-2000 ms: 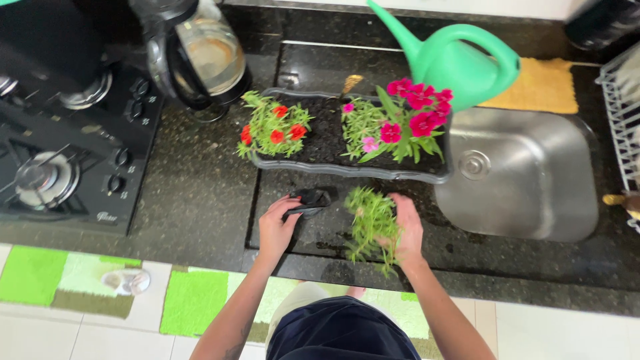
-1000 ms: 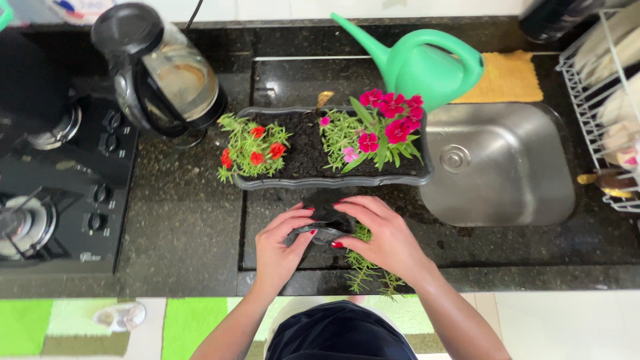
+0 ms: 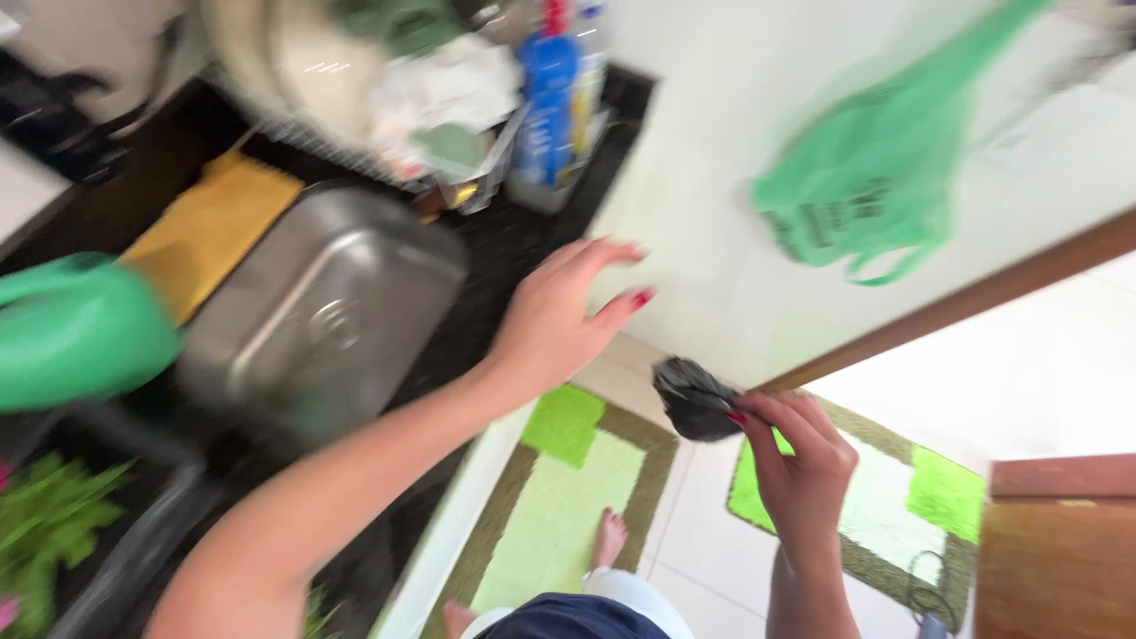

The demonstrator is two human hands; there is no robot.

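Observation:
Above the floor, my right hand (image 3: 799, 453) pinches a crumpled black plastic bag or pot liner (image 3: 697, 399) between thumb and fingertips. My left hand (image 3: 568, 328), fingers spread and holding nothing, reaches past the right side of the steel sink (image 3: 333, 311). At the left edge are the green watering can (image 3: 84, 328) and the grey planter's rim (image 3: 146, 550), with leafy flowering plants (image 3: 53, 524) inside, all blurred. A bit of green sprigs (image 3: 319, 617) shows at the bottom, partly hidden by my left arm.
A green plastic bag (image 3: 879, 169) hangs at the white wall. Behind the sink are a yellow cloth (image 3: 213, 231), a dish rack (image 3: 355, 142) and a blue bottle (image 3: 546, 98). Green rugs (image 3: 550, 524) lie on the floor. A wooden piece of furniture (image 3: 1056, 559) stands at lower right.
The view has swung far to the right. Both hands were at the black plastic piece over the counter; now only my right hand holds it, above the floor, and my left hand has let go.

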